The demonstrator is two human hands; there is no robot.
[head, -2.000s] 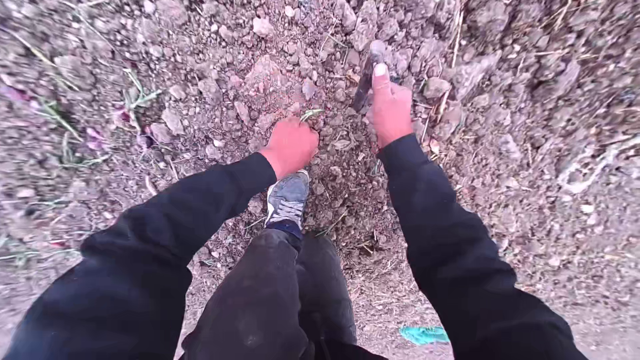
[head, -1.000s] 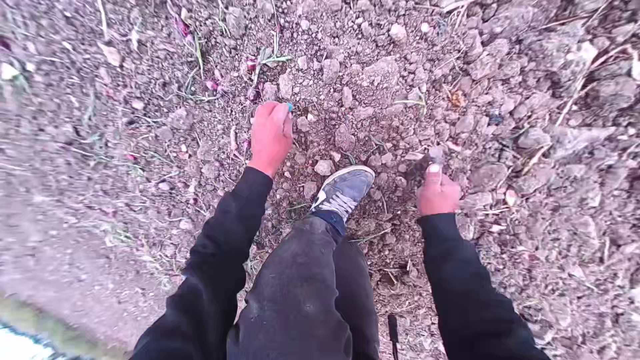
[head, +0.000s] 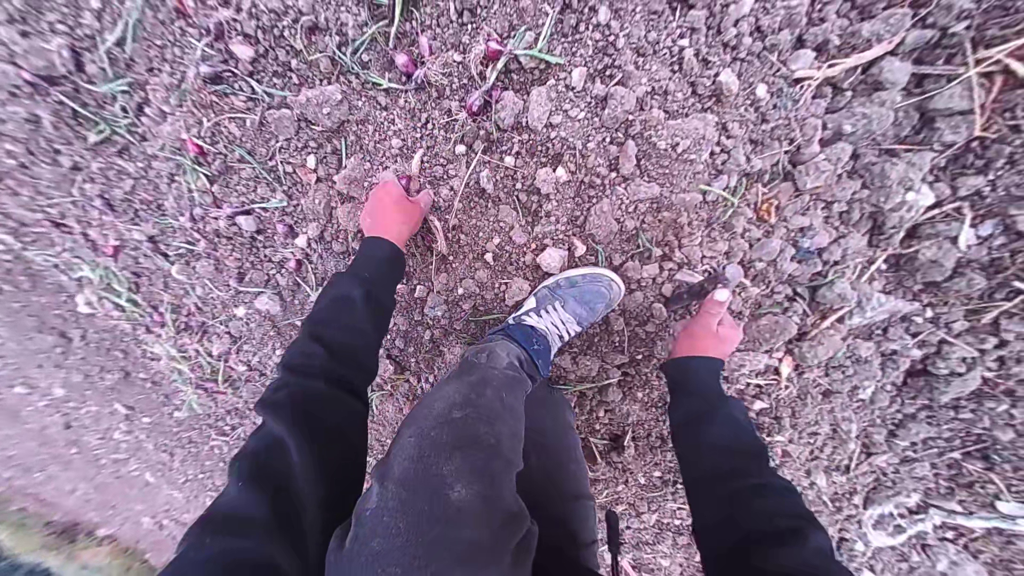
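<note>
My left hand (head: 395, 210) is low over the soil, its fingers closed around a small red onion (head: 406, 183) that shows between thumb and fingers. My right hand (head: 707, 326) grips a short dark tool (head: 694, 291) with a rounded grey end; its kind cannot be told. Several red onions with green tops lie on the ground beyond my left hand, among them one onion (head: 406, 62) and another (head: 475, 102). A further red onion (head: 194, 146) lies to the left.
My blue-grey shoe (head: 578, 298) with white laces stands on the soil between my hands. Cloddy soil (head: 840, 168) with dry stalks spreads to the right. A thin black object (head: 613, 534) shows at the bottom beside my leg. Smoother ground (head: 72, 416) lies at lower left.
The view has shifted to the left over the ground, bringing more onions into sight. My right hand has kept the dark tool. An onion now shows in my left hand.
</note>
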